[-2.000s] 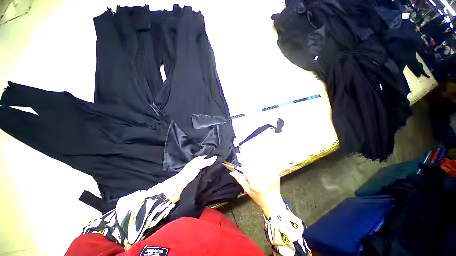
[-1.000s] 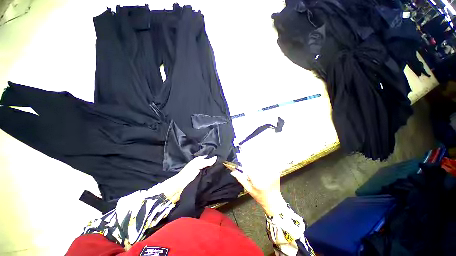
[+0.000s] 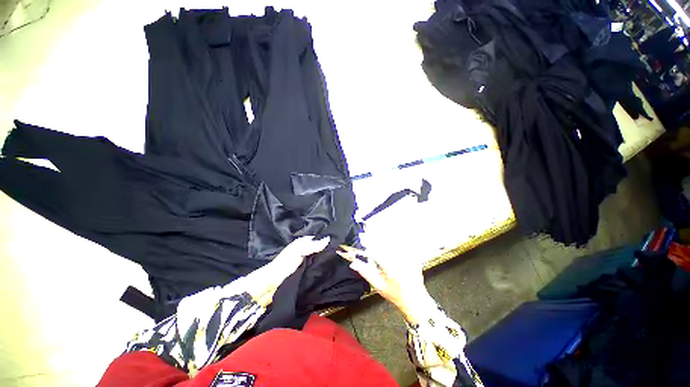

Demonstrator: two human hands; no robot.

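Black trousers [image 3: 181, 204] lie on the cream table, bunched at the near edge, with two legs out to the left. More trousers [image 3: 291, 98] lie with their jagged ends pointing away. A shiny pocket bag [image 3: 284, 223] shows near the waist. My left hand [image 3: 301, 251] holds the black cloth just below the pocket bag. My right hand [image 3: 378, 273] is beside it at the cloth's right edge, with a small thin object, perhaps thread snips [image 3: 349, 252], at its fingers.
A blue measuring tape [image 3: 442, 157] and a curled black strip [image 3: 401, 196] lie right of the trousers. A rumpled black pile [image 3: 552, 128] hangs over the table's edge at the right. A blue bin [image 3: 529, 332] stands on the floor at the lower right with dark clothes beside it.
My right hand and sleeve have shifted slightly right and down. My left hand keeps its place on the cloth. The whole view has moved a little.
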